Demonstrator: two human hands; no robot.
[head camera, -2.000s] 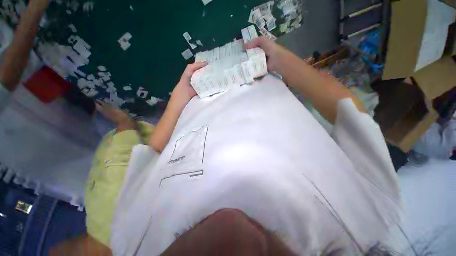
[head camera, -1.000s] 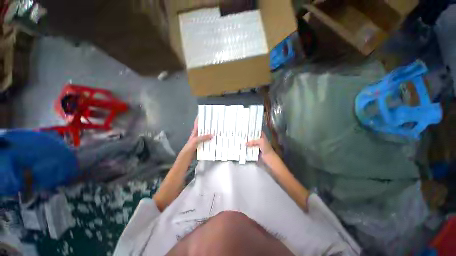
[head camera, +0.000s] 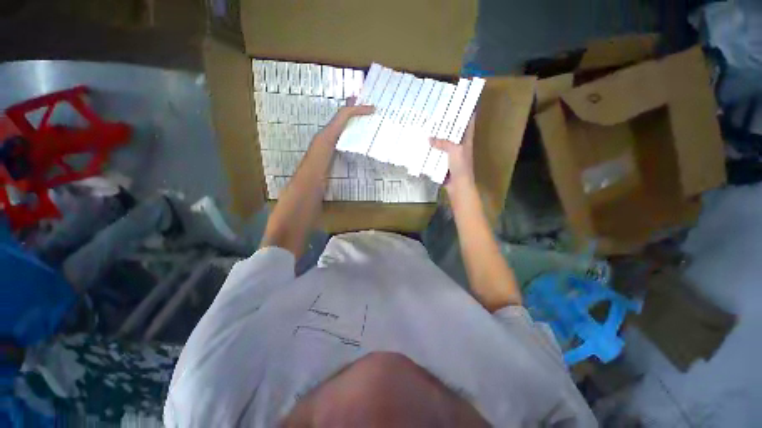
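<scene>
A row of slim white product boxes (head camera: 409, 117) is squeezed between my two hands, tilted, over the right part of an open brown shipping carton (head camera: 359, 25). My left hand (head camera: 353, 117) grips the row's left end. My right hand (head camera: 454, 157) grips its right end. Rows of white boxes (head camera: 297, 117) lie packed inside the carton at the left and front. The held row and my left arm hide part of the carton's inside, so I cannot tell whether the held row touches the boxes below.
An open brown carton (head camera: 631, 150) stands at the right with a small pale piece inside. A blue plastic stool (head camera: 585, 313) is at the lower right, a red stool (head camera: 63, 150) at the left. Grey plastic or cloth (head camera: 125, 242) lies at the left.
I have turned from the green table to the carton. The held row has moved from in front of my body to over the carton and is now tilted. Both hands still hold it.
</scene>
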